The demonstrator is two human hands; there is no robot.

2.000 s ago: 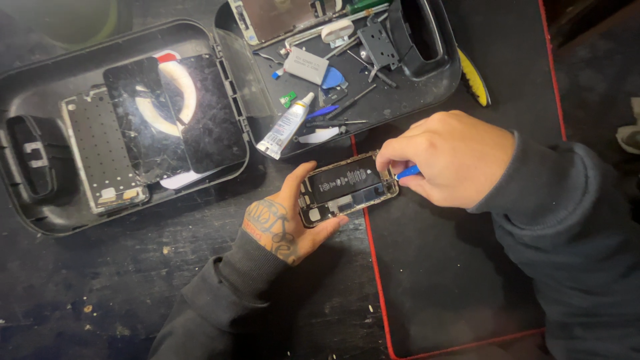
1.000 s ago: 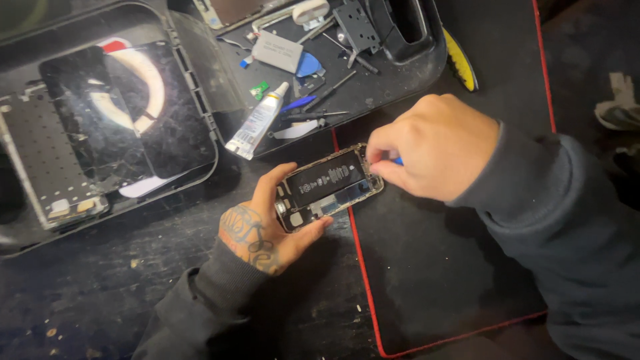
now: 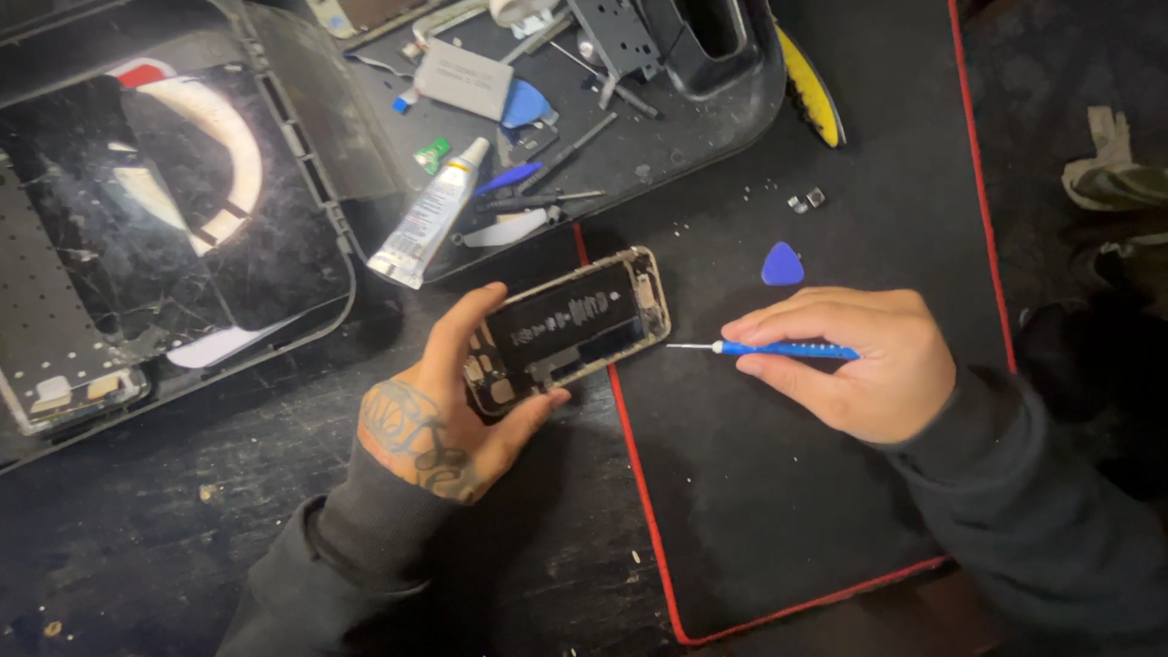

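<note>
My left hand grips an opened smartphone by its lower end, fingers on one long edge and thumb on the other. The phone's black battery and inner parts face up, and it is tilted with its far end to the right. My right hand holds a blue precision screwdriver between thumb and fingers. Its thin tip points left, just beside the phone's right end. Above that hand a blue triangular plastic pick lies on the black mat. Small metal pieces lie farther up the mat.
An open black plastic case at the top holds a glue tube, a loose battery, a blue pick and several small tools. Its left half holds cracked phone or tablet parts. A yellow-and-black object lies beside the case.
My right hand has moved off the phone's right end, to the right, and the screwdriver now shows clear of it. The blue pick and small metal pieces on the mat have come into sight.
</note>
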